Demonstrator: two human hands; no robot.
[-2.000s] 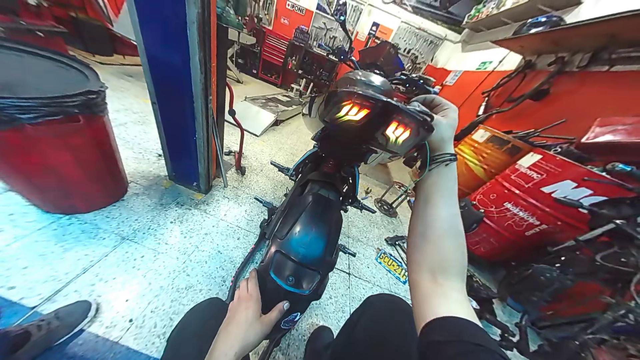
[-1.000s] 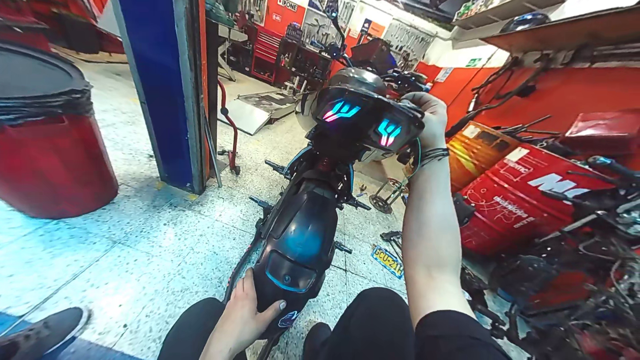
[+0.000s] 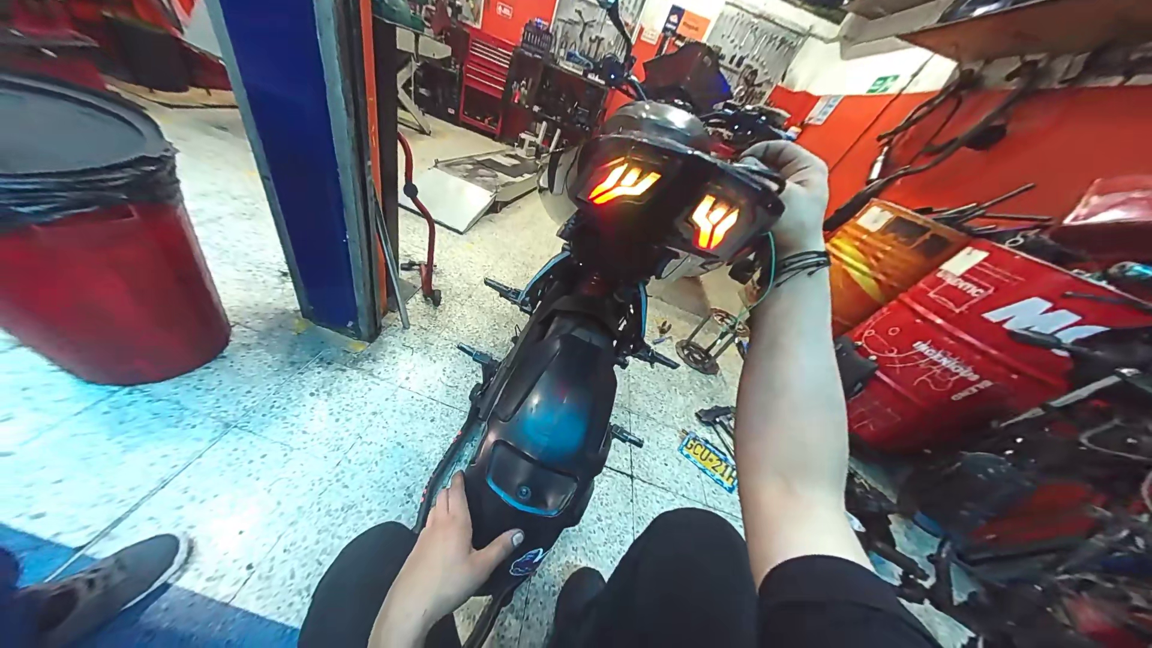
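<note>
A motorcycle's black rear fender (image 3: 549, 409) lies in the middle of the view, below a dark light unit with two lamps, the left lamp (image 3: 624, 183) and the right lamp (image 3: 714, 222), both glowing orange-red. My right hand (image 3: 792, 184) grips the right edge of the light unit's housing, its fingertips partly hidden. A thin green wire (image 3: 770, 270) hangs beside my right wrist. My left hand (image 3: 454, 544) rests on the rear end of the fender, fingers on its left side and thumb near a small round sticker (image 3: 526, 562).
A red bin with a black liner (image 3: 108, 288) stands left, next to a blue pillar (image 3: 292, 162). Red and orange drums (image 3: 963, 351) and piled parts are at right. A yellow licence plate (image 3: 709, 459) lies on the floor. Another person's shoe (image 3: 117, 576) is at lower left.
The two lamps show orange-red now; a second ago they glowed cyan and pink, and before that orange-yellow. Both hands keep their places on the light unit and the fender.
</note>
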